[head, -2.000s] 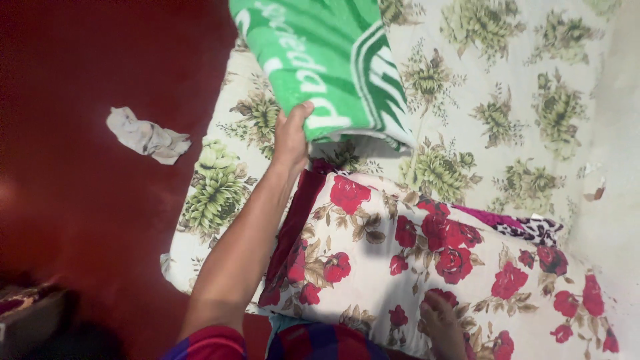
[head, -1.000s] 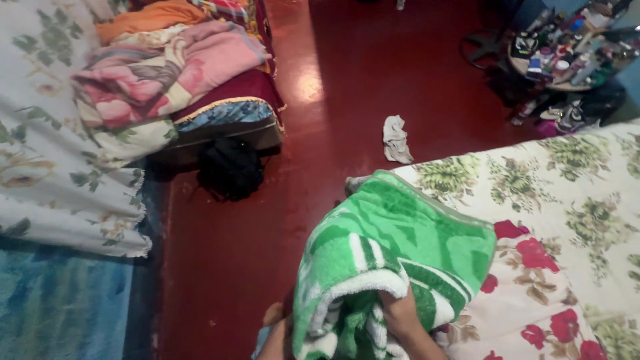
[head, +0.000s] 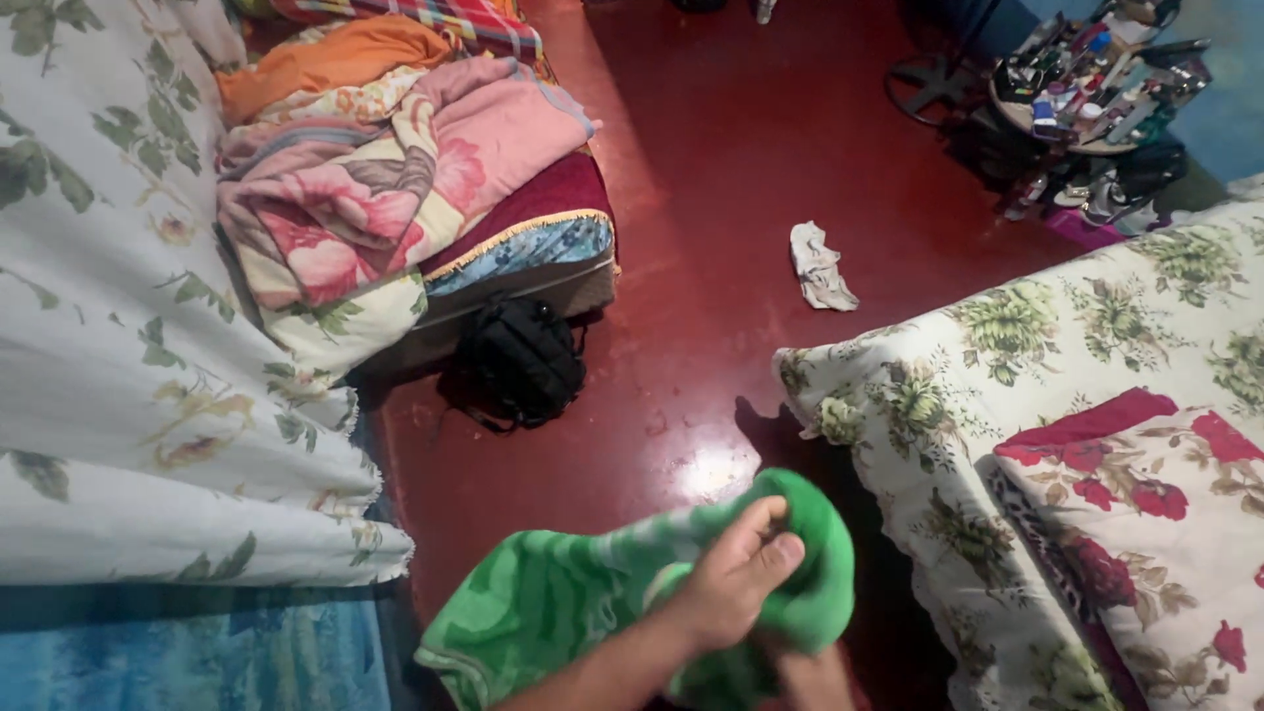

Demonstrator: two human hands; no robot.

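Observation:
A green and white towel (head: 553, 602) hangs in folds at the bottom centre of the head view, above the red floor. One arm comes in from the lower left; its hand, my left hand (head: 741, 573), grips the bunched cloth with thumb and fingers. Lower and a little to the right, my right hand (head: 810, 676) is at the underside of the same cloth; its fingers are hidden by the towel and blurred. At the right, a folded rose-print cloth (head: 1145, 494) lies on a bed with a green floral sheet (head: 1007, 326).
Upper left, a second bed holds a pink floral blanket (head: 494, 128) and orange cloth (head: 346, 64). A black backpack (head: 523, 360) sits on the floor beside it. A white rag (head: 822, 267) lies on the floor. A floral curtain (head: 148, 346) hangs left; a crowded round table (head: 1076, 143) stands upper right.
The towel was over the floral bed's edge and is now over the floor, bunched differently between both hands. The view swung widely from the bed toward the room after the first frame.

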